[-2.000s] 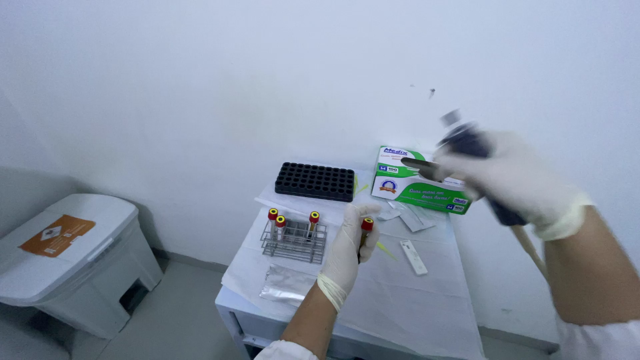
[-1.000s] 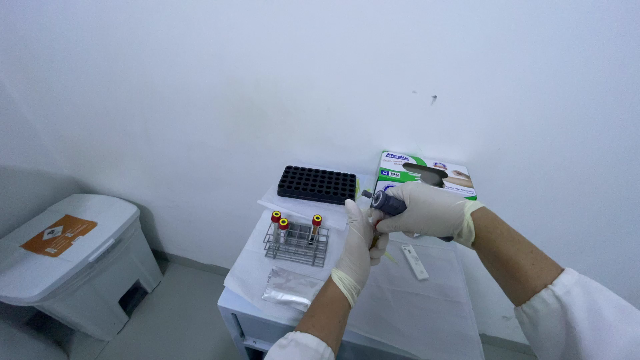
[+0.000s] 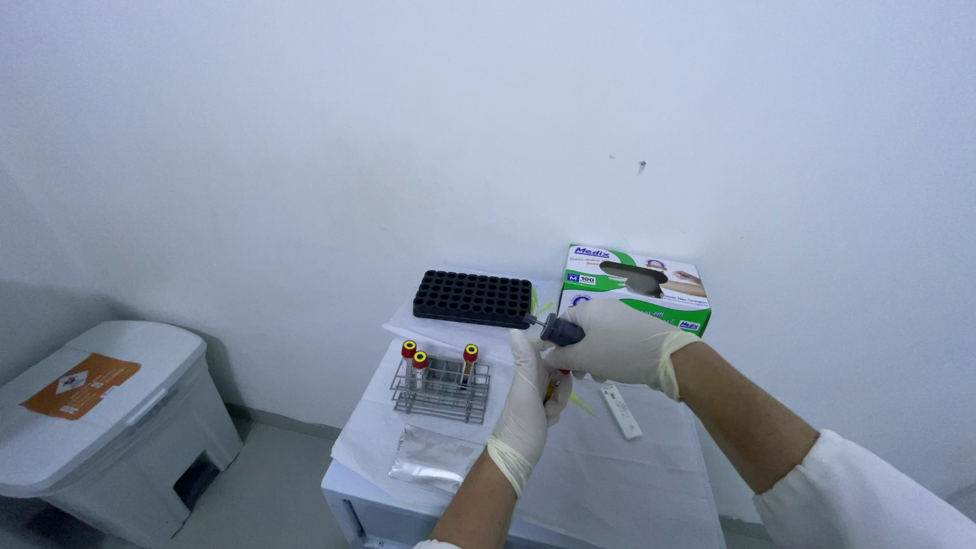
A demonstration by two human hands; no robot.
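Observation:
Gloved in latex, my left hand [image 3: 528, 396] grips a blood collection tube [image 3: 550, 389], most of it hidden by the fingers. My right hand [image 3: 625, 343], also gloved, is closed around a dark micropipette [image 3: 563, 330] held sideways just above the left hand; its tip end points left. The fingers of both hands meet near the tube's red cap [image 3: 564, 371], and whether the cap is loose I cannot tell. To the left, a wire test tube rack [image 3: 442, 396] holds several tubes with red and yellow caps [image 3: 470, 353]. A white test cassette [image 3: 621, 412] lies right of the hands.
A black tube rack [image 3: 473, 297] stands at the back beside yellow pipette tips [image 3: 544, 309] and a Medix glove box [image 3: 637, 286]. A foil pouch [image 3: 432, 457] lies at the front left on the white table covering [image 3: 610, 488]. A lidded white bin [image 3: 152, 427] stands left on the floor.
Two seconds ago my right hand was raised at the right with the micropipette, apart from the left; it has come down and left to meet the left hand. My left hand keeps the tube.

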